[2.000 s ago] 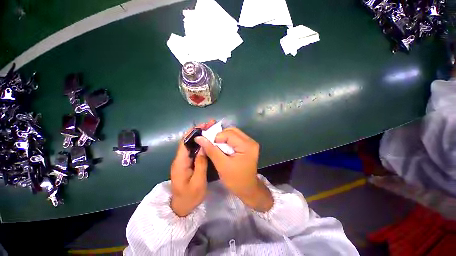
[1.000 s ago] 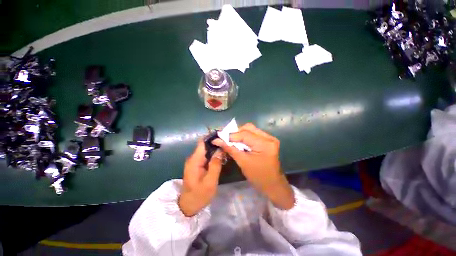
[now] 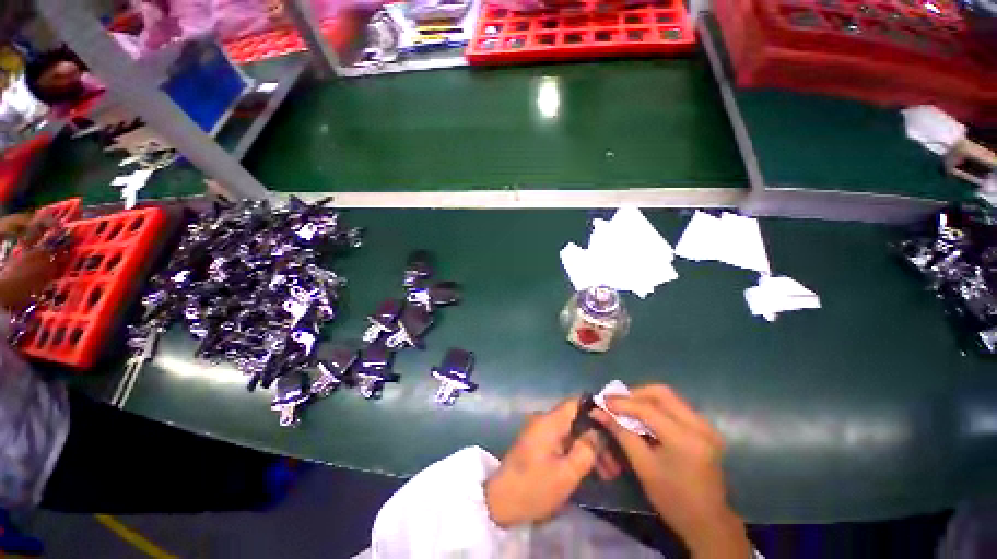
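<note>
My left hand (image 3: 542, 464) holds a dark metal clip (image 3: 583, 421) at the bench's near edge, partly hidden by the fingers. My right hand (image 3: 672, 453) pinches a small white wipe (image 3: 621, 406) against the clip's upper end. A clear solvent bottle (image 3: 596, 319) with a silver top and red diamond label stands beyond my hands. Several separate clips lie to the left, the nearest one (image 3: 454, 375) alone with its dark face up. A large clip pile (image 3: 254, 286) lies beyond them.
White spare wipes (image 3: 625, 253) lie behind the bottle. Another clip pile (image 3: 964, 273) is at the far right. A red parts tray (image 3: 93, 286) stands at the left, by another person's hand. A pale rail (image 3: 481, 200) crosses behind; more red trays (image 3: 585, 31) are beyond it.
The view has swung up and left, bringing the rail, trays and another person's hand into sight. Both hands still hold the clip and wipe together; they appear lower and further right.
</note>
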